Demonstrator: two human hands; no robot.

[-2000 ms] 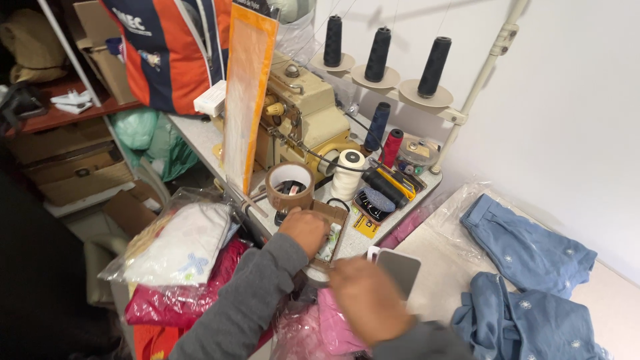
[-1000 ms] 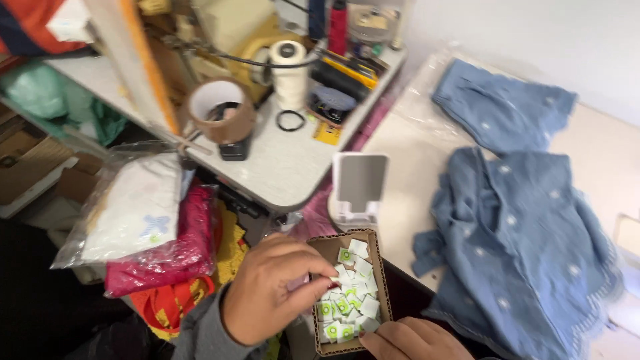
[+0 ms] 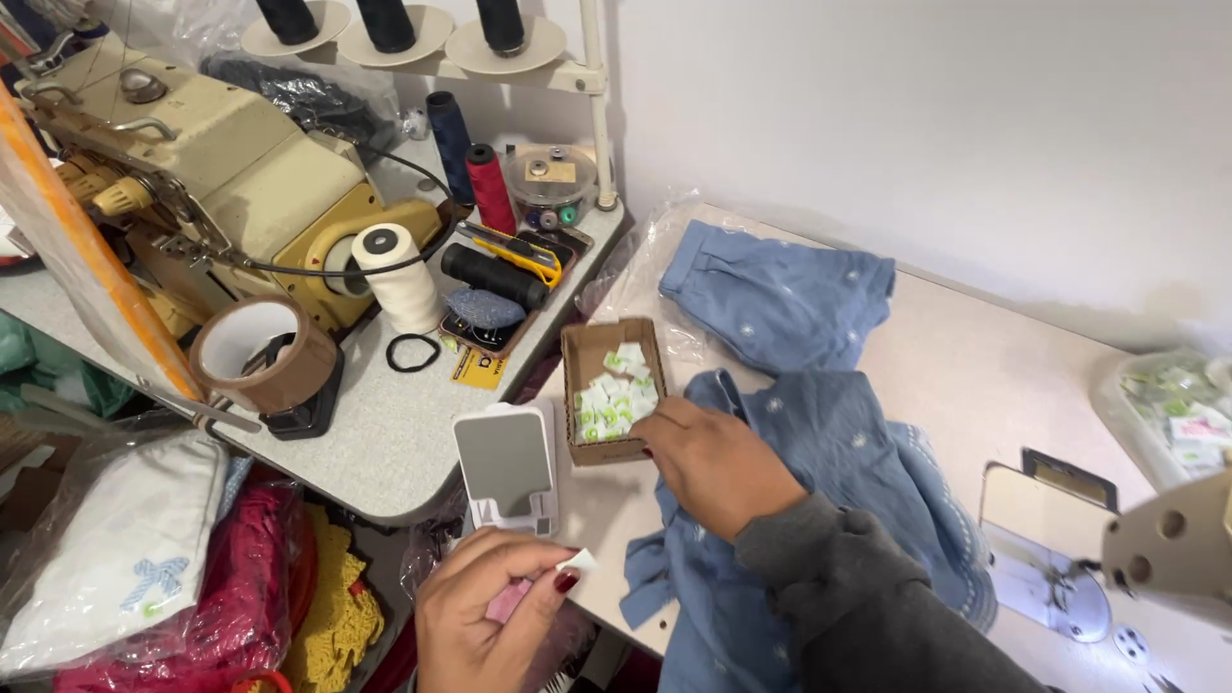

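Observation:
My left hand (image 3: 500, 606), low in the head view, pinches a small white label (image 3: 577, 562) between thumb and forefinger. My right hand (image 3: 717, 462) touches the near right edge of an open cardboard box (image 3: 608, 450); its fingertips are partly hidden, so its hold is unclear. Small white-and-green labels (image 3: 616, 399) lie loose in the box. Light blue embroidered garments (image 3: 818, 414) lie beside and beneath my right hand and forearm. A white phone stand (image 3: 505, 462) stands between the box and my left hand.
An overlocker sewing machine (image 3: 231, 164), tape roll (image 3: 265, 356), white thread cone (image 3: 397, 279) and yellow cutter (image 3: 510, 252) are on the left table. Bagged clothes (image 3: 125, 539) lie lower left. At right are a sewing machine's head (image 3: 1174, 544), its needle area lit, and a plastic tub (image 3: 1155, 423).
The cardboard box, between my hands a second ago, now rests on the table beyond the phone stand. My left hand has come away from the box with a label. The view has shifted.

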